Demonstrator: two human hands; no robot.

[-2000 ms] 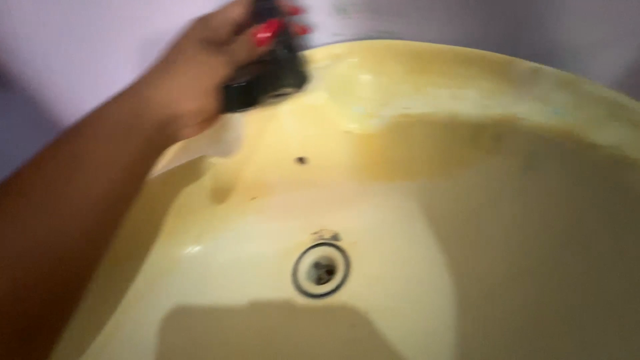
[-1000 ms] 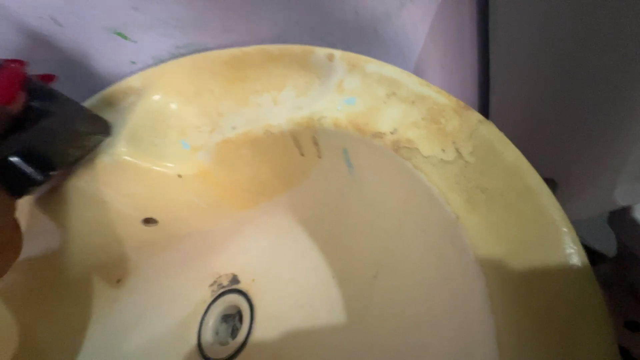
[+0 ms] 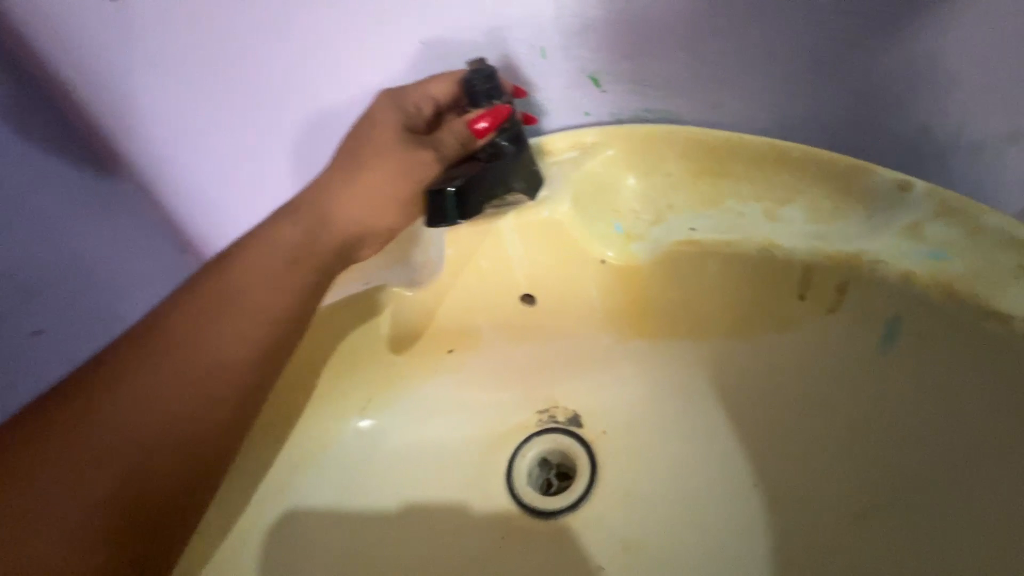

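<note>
My left hand (image 3: 424, 144), with red-painted nails, reaches in from the lower left. Its fingers and thumb are closed around a glossy black fitting that looks like a tap (image 3: 496, 164), with a narrow upper part and a wider base. The base is at the back rim of a yellowed washbasin (image 3: 688, 152); whether it is fixed there cannot be told. Part of the fitting is hidden by the fingers. Below it are a small overflow hole (image 3: 527, 299) and a drain (image 3: 552, 473) ringed in black, with dark residue beside it. My right hand is not in view.
A pale purple wall (image 3: 336, 48) with small green marks stands right behind the basin. Brown and yellow stains (image 3: 704, 292) and bluish marks (image 3: 890, 332) spread over the basin's right side. Shadows fall across the bowl.
The view has swung back left since one second ago, when my hand and the black fitting were partly cut off at the left edge. My hold on the fitting looks much the same.
</note>
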